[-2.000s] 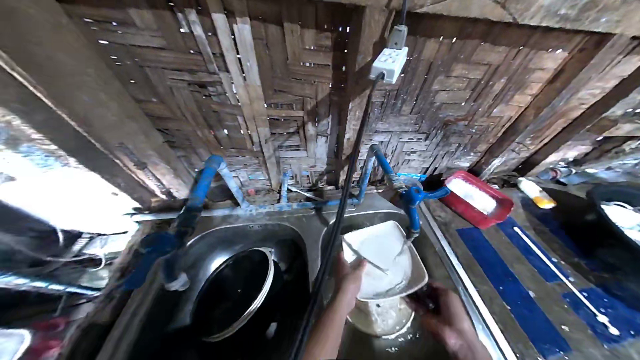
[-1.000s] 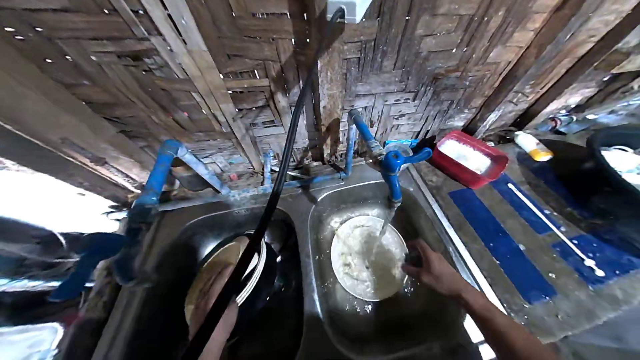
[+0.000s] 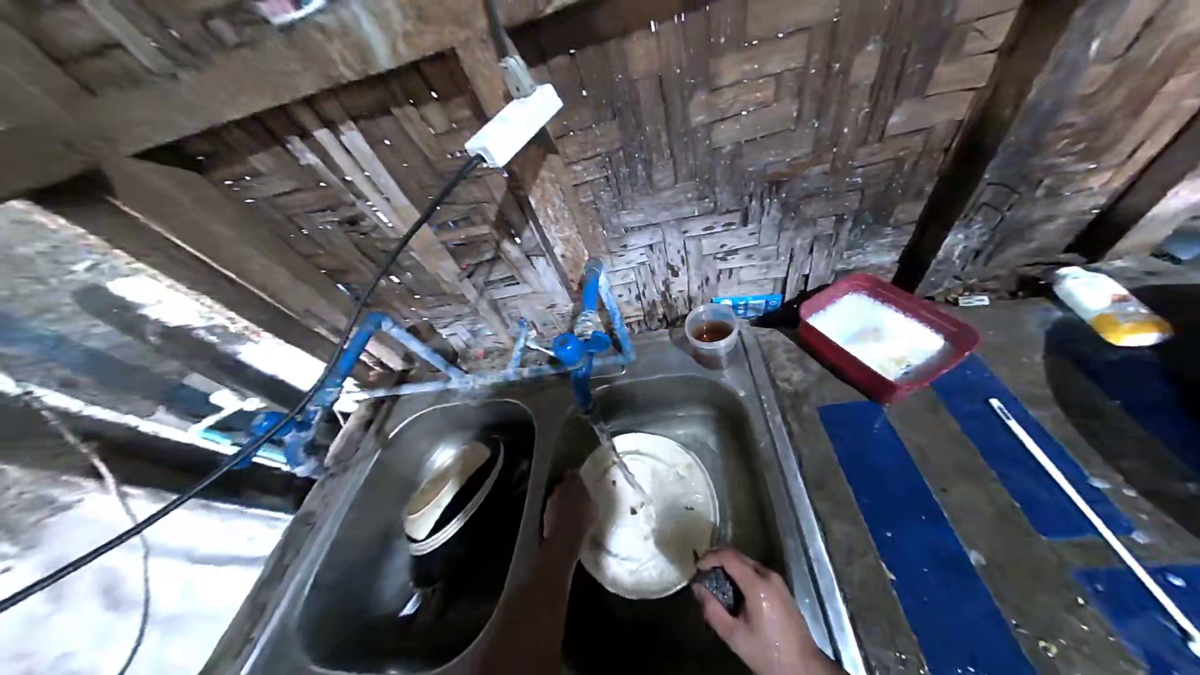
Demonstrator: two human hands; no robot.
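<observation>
A round whitish plate [image 3: 647, 516] with small food bits on it lies in the right basin, under water running from the blue tap [image 3: 574, 352]. My left hand [image 3: 568, 511] is at the plate's left rim; whether its fingers grip the rim is hard to see. A dark scouring pad [image 3: 718, 589] is held in my right hand [image 3: 755, 609], beside the plate's lower right edge. In the left basin a pale dish [image 3: 445, 492] leans in a dark round vessel with a light rim [image 3: 469, 525].
A plastic cup of brown liquid [image 3: 712, 330] stands behind the right basin. To the right are a red tray with white contents [image 3: 881, 333], a bottle [image 3: 1111, 305], blue strips [image 3: 923, 534] and a white rod [image 3: 1087, 520]. A black cable [image 3: 375, 281] hangs across the left.
My left hand has moved from the left basin to the plate in the right one. A pale dish, in my left hand two seconds ago, is no longer held. The view has shifted.
</observation>
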